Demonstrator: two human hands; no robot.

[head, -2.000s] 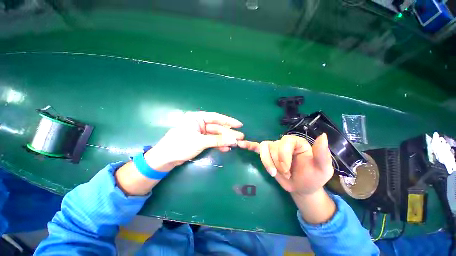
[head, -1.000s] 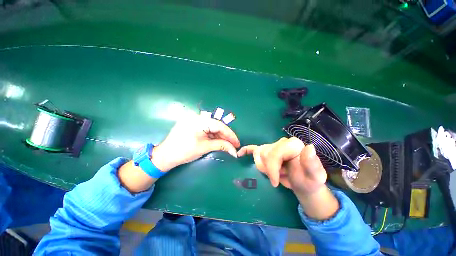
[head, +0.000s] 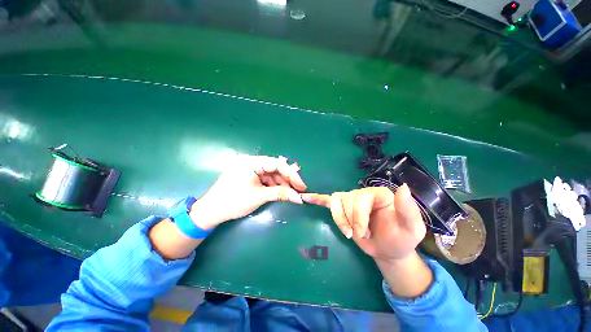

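Observation:
My left hand, bare with a blue wristband, has its thumb and fingertips bunched near mid-bench. Anything pinched there is too small to make out. My right hand is bare; its index finger points left and its tip touches my left thumb tip. Its thumb stands up apart, and no held thing shows. Small white cells lie just behind my left fingers, partly hidden by them. A small dark flat part lies on the green mat nearer me. The solder spool stands at left.
At right are a black bracket, the round fan, a clear plastic tray, a tan round tin and the black station with a white bundle on top. Solder wire runs from the spool toward my left wrist.
The view has shifted a little. The cells showed more fully one second ago and are now mostly behind my left hand. Both hands stay fingertip to fingertip.

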